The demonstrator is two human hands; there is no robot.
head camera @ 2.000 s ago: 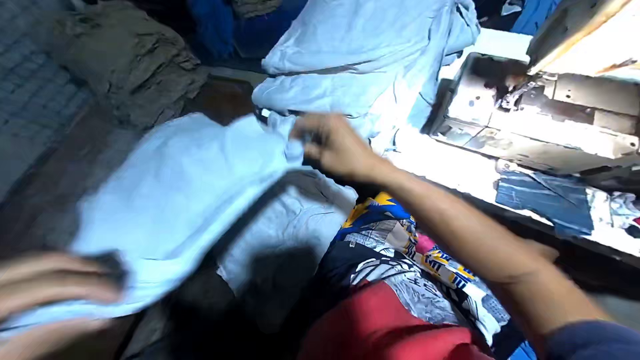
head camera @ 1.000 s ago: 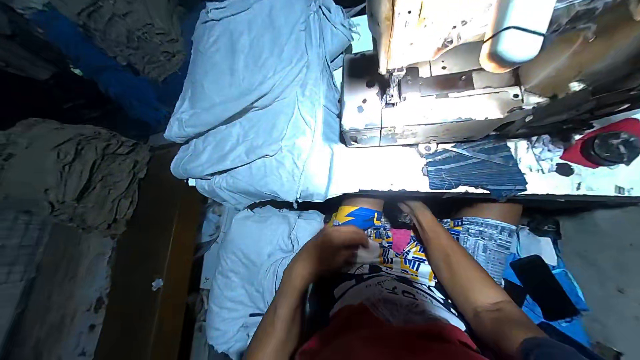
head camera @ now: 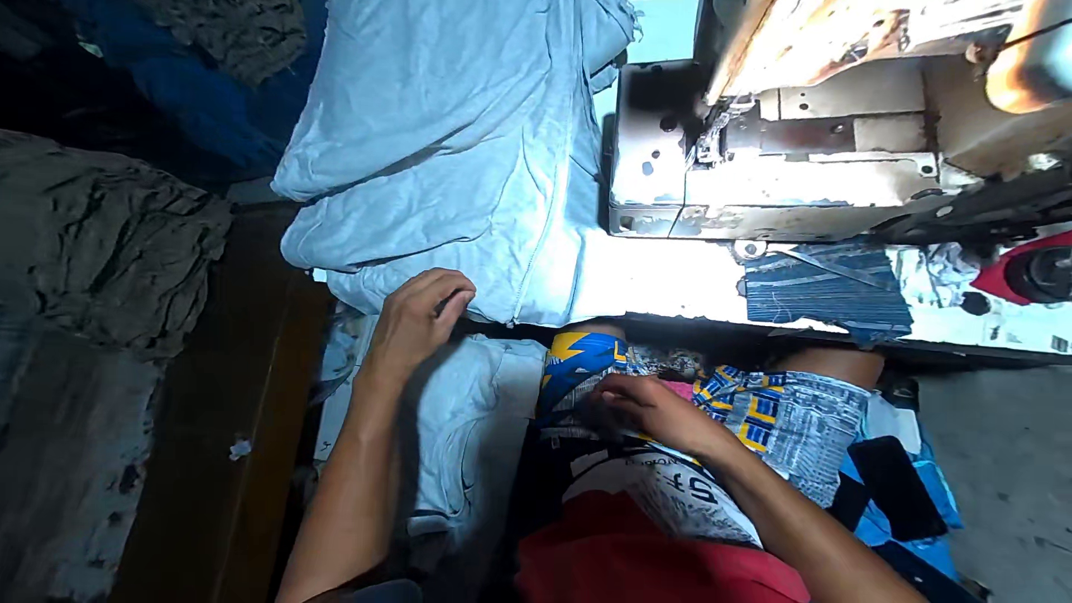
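Note:
My left hand (head camera: 423,318) is at the front edge of a pile of folded light-blue fabric (head camera: 469,167), its fingers curled; whether it pinches the cloth is unclear. Over my lap is my right hand (head camera: 649,406), fingers bent, with a dark blur by its fingertips that cannot be made out. More light-blue fabric (head camera: 461,427) lies lower down, between my left forearm and my lap. To the right of the pile stands an industrial sewing machine (head camera: 779,184), its needle area brightly lit.
Dark blue striped denim scrap (head camera: 825,289) and a red object with a black round part (head camera: 1038,272) lie on the white table (head camera: 670,276). Crumpled brown fabric (head camera: 117,243) is at the left beside a wooden board (head camera: 251,402). A black phone-like object (head camera: 896,486) rests on blue material at the lower right.
Two seconds ago both hands were at a spread light-blue cloth on the left. One second ago both were over my lap; my left hand has since moved to the pile's front edge.

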